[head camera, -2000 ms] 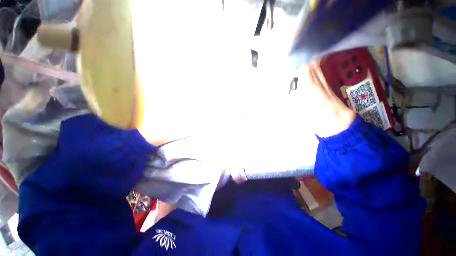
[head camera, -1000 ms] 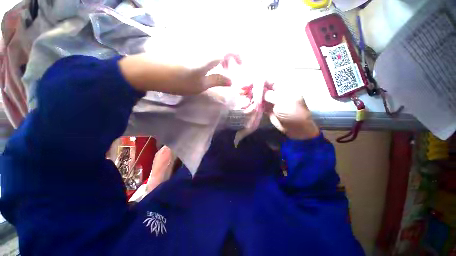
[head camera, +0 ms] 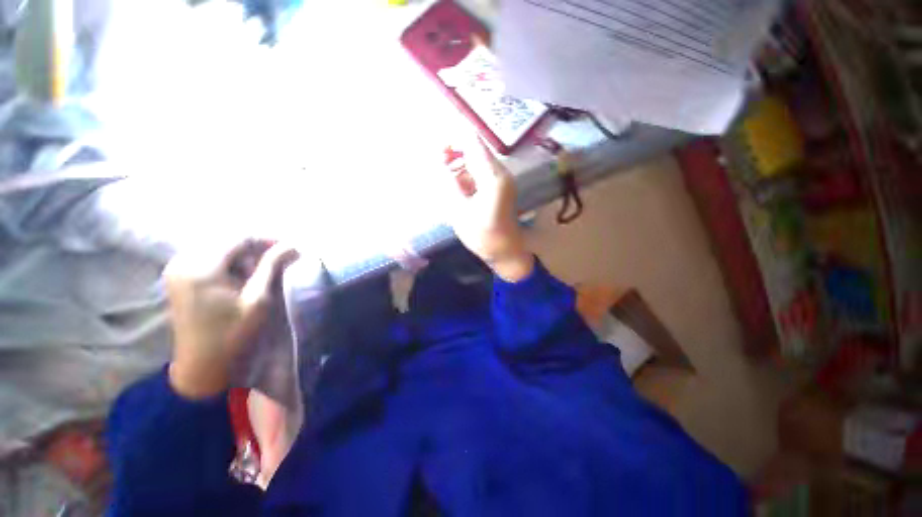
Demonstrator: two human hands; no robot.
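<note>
My left hand (head camera: 217, 308) is bent round the edge of a light grey garment piece (head camera: 295, 338) at the table's front edge, its thumb and fingers on the cloth. The piece hangs down over the edge. My right hand (head camera: 487, 207) is over the table edge, bleached by the lamp; whether it holds anything is unclear. A small narrow strip (head camera: 406, 278) hangs over the edge between my hands. The cloth on the table top is washed out in white.
A dark red phone (head camera: 425, 38) lies beyond my right hand, its lanyard (head camera: 570, 192) over the table edge (head camera: 617, 151). Printed pages (head camera: 647, 66) hang at the upper right. More grey cloth (head camera: 61, 343) is heaped at left. Packed shelves (head camera: 849, 212) stand at right.
The view has turned to the right. My hands have moved apart; my left hand is now at the grey piece's edge. The printed pages show larger and nearer the phone.
</note>
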